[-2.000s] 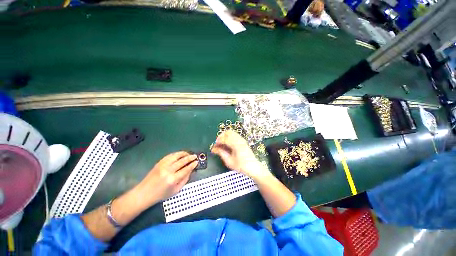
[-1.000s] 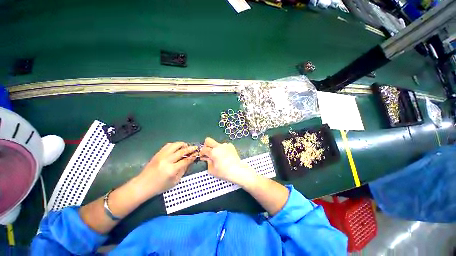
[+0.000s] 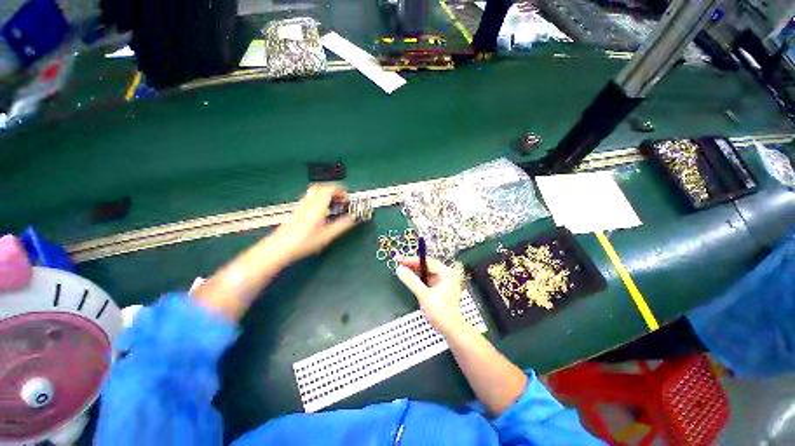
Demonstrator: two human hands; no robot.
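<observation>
My left hand is stretched forward over the pale rail and grips a small black housing with silver and gold metal at its right side; motion blur hides its detail. My right hand holds dark tweezers pointing up, just in front of the loose metal rings. The white dot sheet lies nearest me. The black parts tray, with small brass-coloured parts heaped in it, is right of my right hand.
A clear bag of rings and a white paper sheet lie behind the tray. A dark-footed post stands behind them. A pink-and-white fan is at left. Another black housing lies beyond the rail. A neighbour's blue sleeve is at right.
My hands were together at the housing above the dot sheet. My left hand has moved forward to the rail with it. My right hand has moved right, and the tweezers now show upright. The view has shifted.
</observation>
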